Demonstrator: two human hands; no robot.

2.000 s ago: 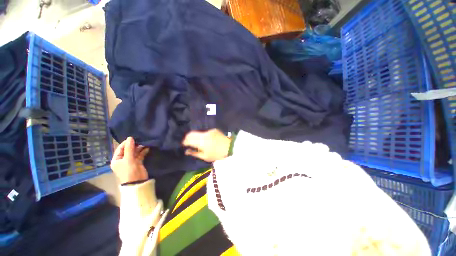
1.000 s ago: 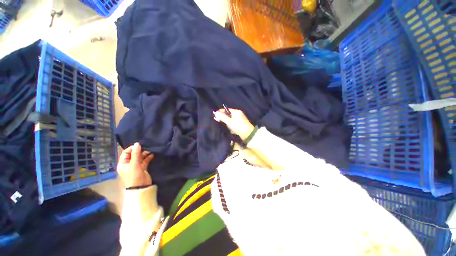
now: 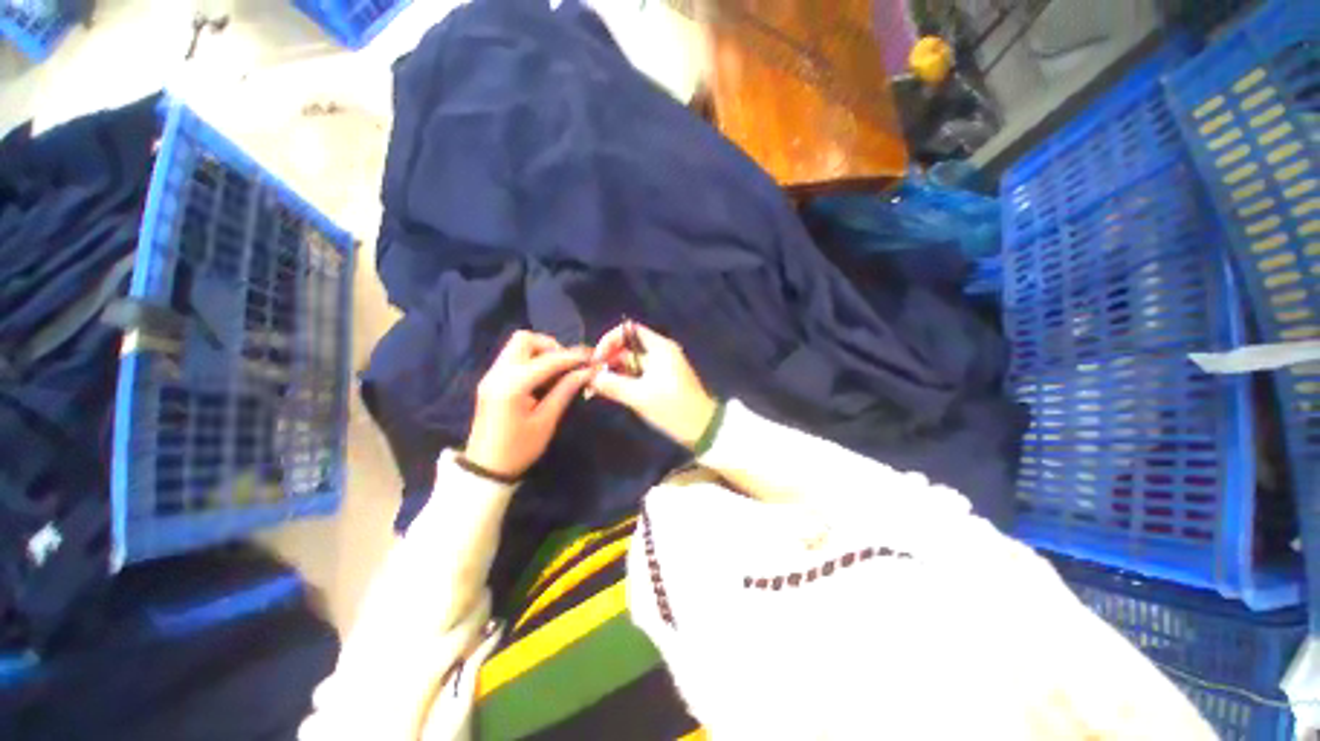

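Note:
A navy garment [image 3: 579,174] lies in a large creased heap over my lap and away in front of me. My left hand [image 3: 524,405] is over the near part of the heap, with thumb and fingers pinched together; what is between them is too small to tell. My right hand [image 3: 660,388] touches or nearly touches its fingertips from the right. It holds a small dark tool, which looks like thread snips [image 3: 631,345], pointing up out of the fingers.
A blue slatted crate [image 3: 239,348] with dark cloth beyond it stands at left. More blue crates [image 3: 1122,319] are stacked at right. An orange-brown wooden bench [image 3: 804,94] is at the top, with crumpled blue plastic [image 3: 927,214] beside its near end.
My left hand has moved right and up from the garment's left edge to meet my right hand. My right hand has moved slightly down and left with the tool. The white label seen earliest no longer shows.

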